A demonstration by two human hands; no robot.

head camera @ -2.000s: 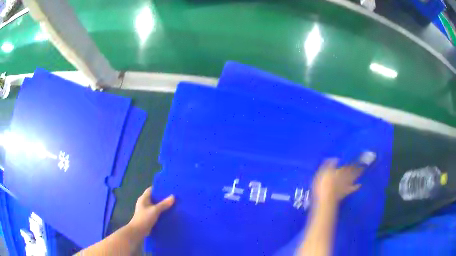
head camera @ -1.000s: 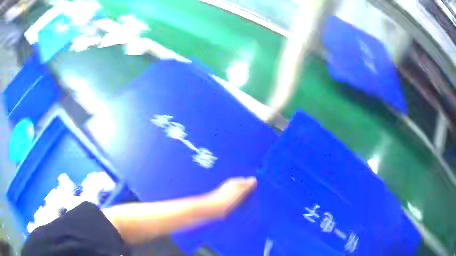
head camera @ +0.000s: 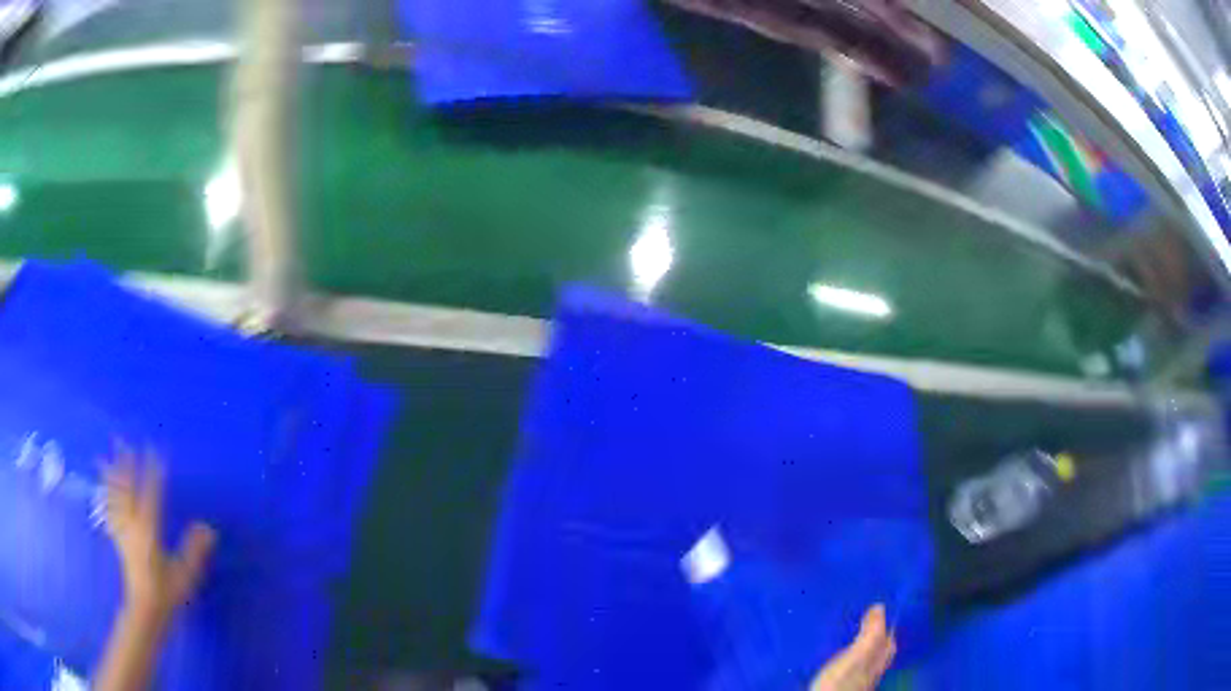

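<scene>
A blue divider sheet (head camera: 729, 446) lies in front of me, with a small white piece (head camera: 706, 555) on it. More blue sheets lie overlapped at the left (head camera: 203, 392), with partly blurred white lettering. My left hand (head camera: 151, 540) is over the left sheets with its fingers apart, blurred; whether it touches them is unclear. My right hand (head camera: 860, 657) is at the bottom, by the lower right part of the nearer sheet. It is cut off by the picture edge, and its grip is hidden.
The green conveyor (head camera: 500, 203) runs behind the dark bench (head camera: 419, 500), with a pale post (head camera: 266, 162) at its edge. Another blue sheet (head camera: 540, 54) is across the conveyor. A clear bottle with a yellow cap (head camera: 996, 500) lies at the right. Blue material (head camera: 1093, 621) fills the lower right.
The view has swung back right. My left hand is now spread over the left sheets, and my right hand has come into view. The lettering seen on the right-hand sheet before no longer shows there.
</scene>
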